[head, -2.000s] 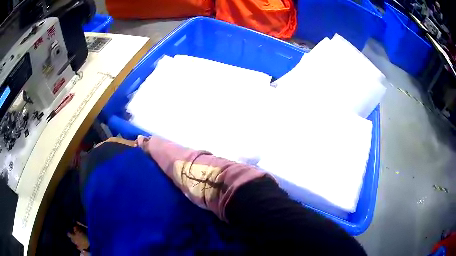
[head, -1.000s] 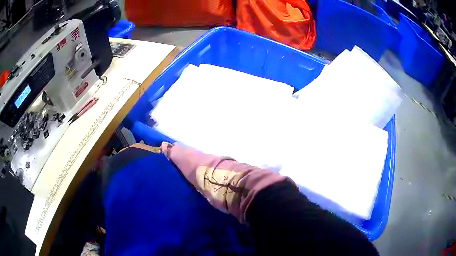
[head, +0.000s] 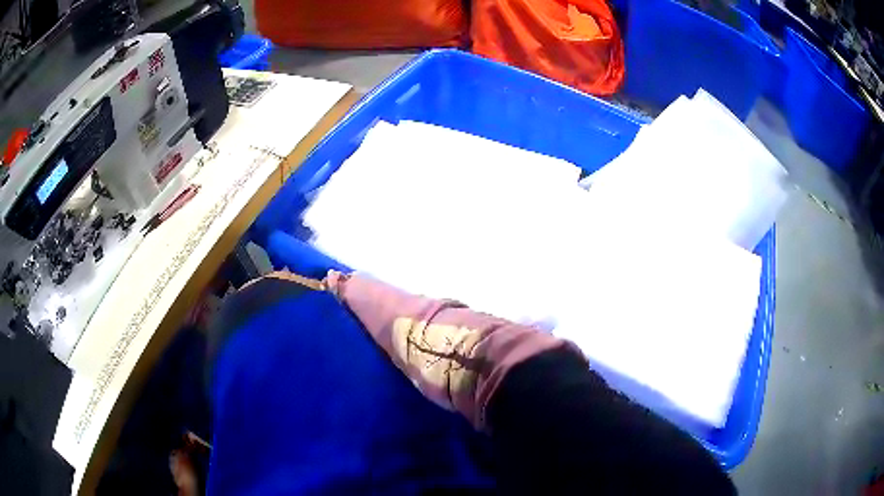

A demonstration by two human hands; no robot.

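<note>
White foam sheets (head: 456,203) lie stacked in a large blue bin (head: 766,358), glaring white. One stack at the bin's right back sits tilted on the rest. My right arm, in a pink and black sleeve, reaches left across my lap along the bin's near side. Only a thin skin-coloured strip of my right hand (head: 293,279) shows past the cuff; its fingers are hidden behind the blue cloth on my lap. A small blurred skin-coloured patch at the lower left edge of the cloth may be my left hand; I cannot tell.
At left stands a white sewing machine (head: 145,107) with a lit display. Small dark glossy pieces (head: 73,247) and red-handled snips (head: 174,205) lie on the table (head: 218,218), by its printed scale. Orange sacks (head: 548,39) and more blue bins (head: 693,48) stand behind.
The view has turned left, so the machine, table and bin sit further right in the picture. The foam stacks look unchanged, and my right arm keeps about the same pose over my lap.
</note>
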